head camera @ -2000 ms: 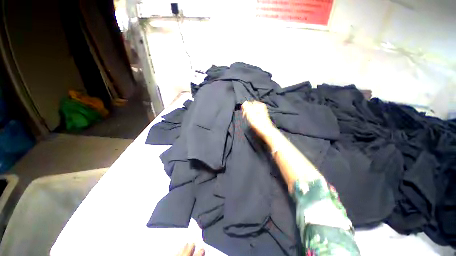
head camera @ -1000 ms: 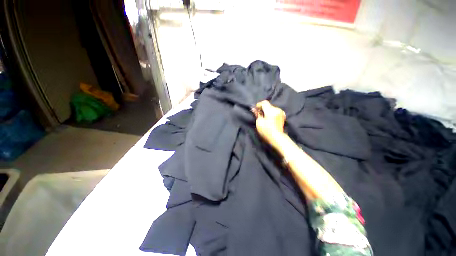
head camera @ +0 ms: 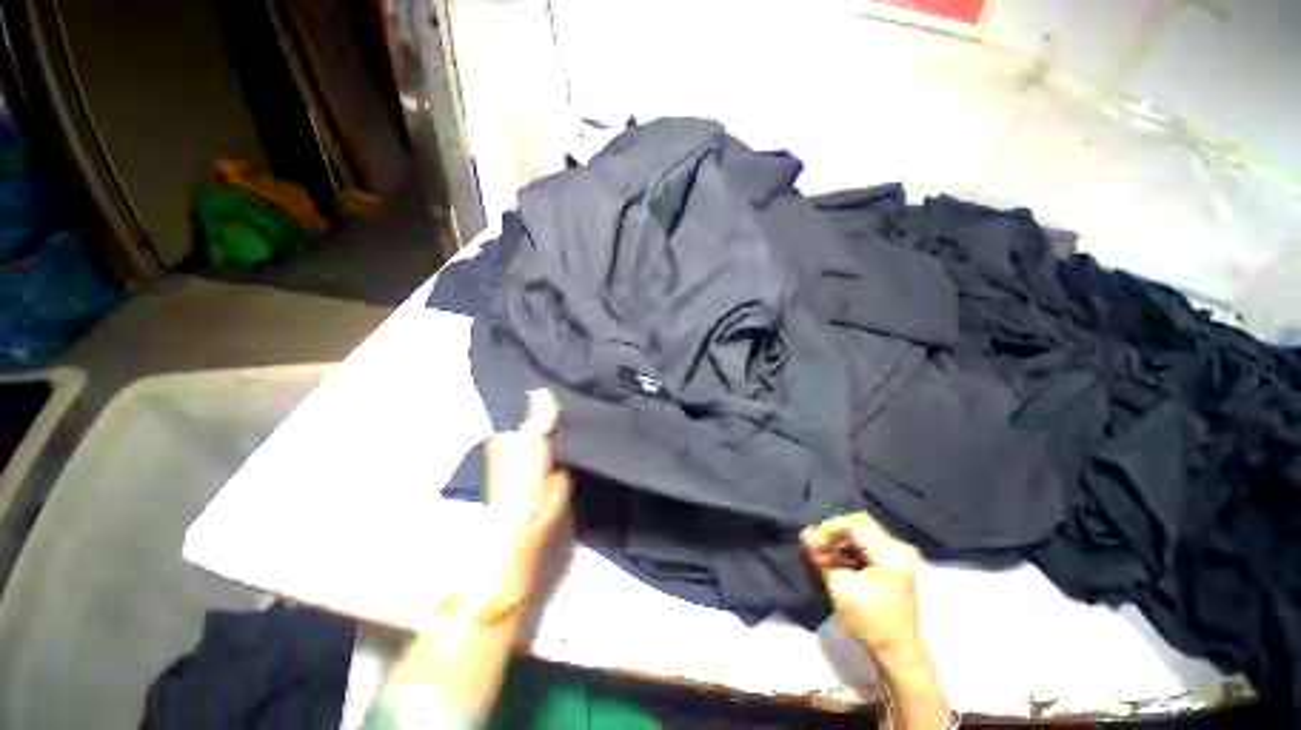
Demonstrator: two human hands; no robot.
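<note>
A dark navy garment (head camera: 685,449) lies spread towards the table's front, its long edge nearest me. A small dark label with white marks (head camera: 646,382) shows on it. My left hand (head camera: 528,492) is at the garment's left end, thumb up, with cloth between thumb and fingers. My right hand (head camera: 866,571) is curled in a fist at the right end of the same edge, at the cloth. Whether the fist also holds a tool cannot be told.
A pile of dark garments (head camera: 1170,428) covers the right of the white table (head camera: 328,499). A pale bin (head camera: 129,485) stands left, with dark cloth (head camera: 264,670) at its lower right. Green-and-yellow bags (head camera: 257,214) and blue bundles (head camera: 50,300) lie behind. Green cloth (head camera: 571,702) shows below the table edge.
My right hand has come back from the pile to the table's front. A garment has been pulled nearer and lies over the others. My left hand has come into view at its edge.
</note>
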